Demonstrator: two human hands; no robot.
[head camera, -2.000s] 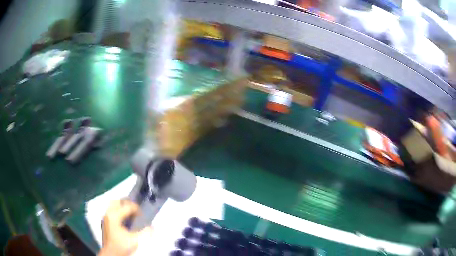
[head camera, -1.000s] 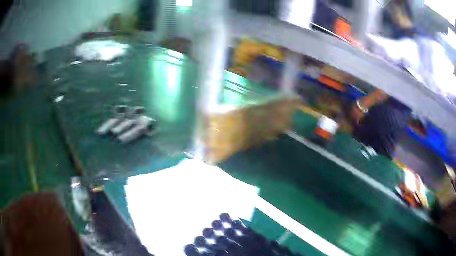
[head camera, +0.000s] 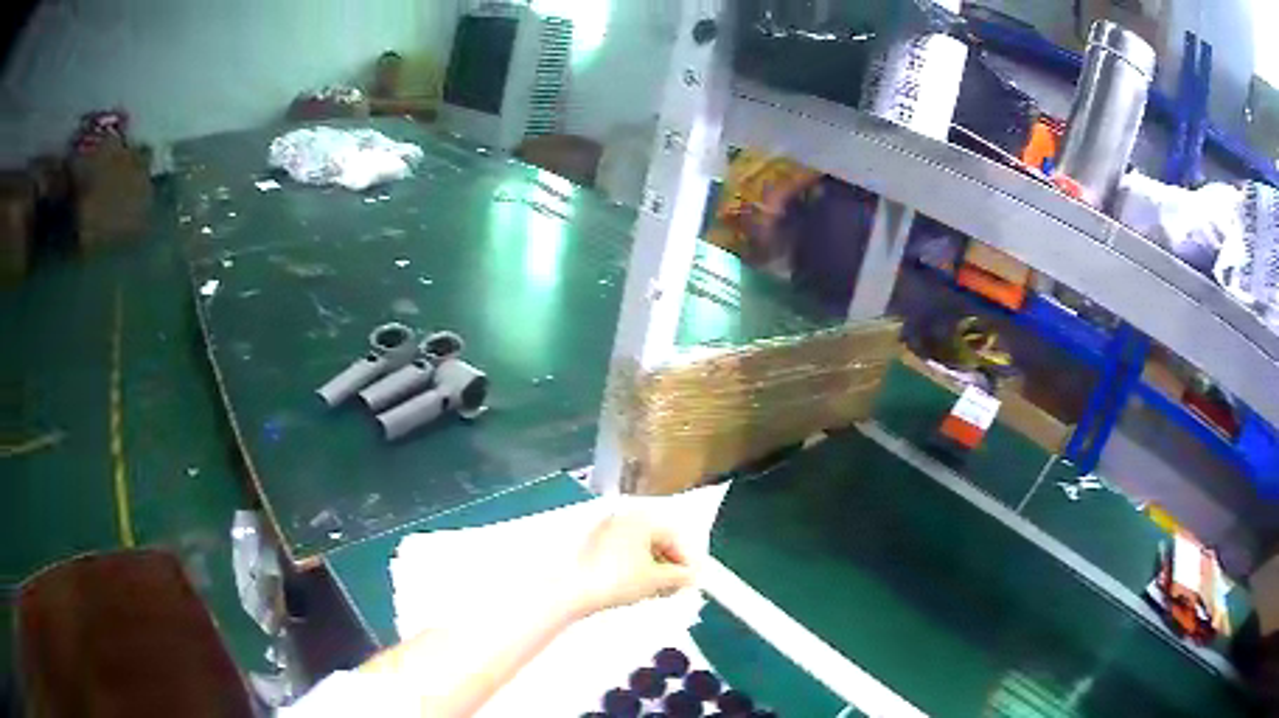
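Note:
White sheets (head camera: 477, 575) lie in a bright, overexposed stack at the near end of the green bench. My left hand (head camera: 638, 564) reaches in from the lower left and pinches the top sheet near its right corner, which stands slightly raised. My right hand is not in view. Small black round caps (head camera: 671, 665) stand close together at the bottom edge, just below the sheets, partly cut off. Three grey blower bodies (head camera: 410, 382) lie side by side on the large green table.
A metal post (head camera: 659, 267) and a brown cardboard panel (head camera: 765, 400) stand behind the sheets. A grey shelf (head camera: 1010, 183) crosses the upper right. A whitish heap (head camera: 344, 154) lies far down the table. A brown stool-like object (head camera: 133, 638) stands at lower left.
Two seconds ago my left hand held a grey body over the sheets; one second ago no hand of mine showed. Now it grips a sheet. The view has shifted and steadied.

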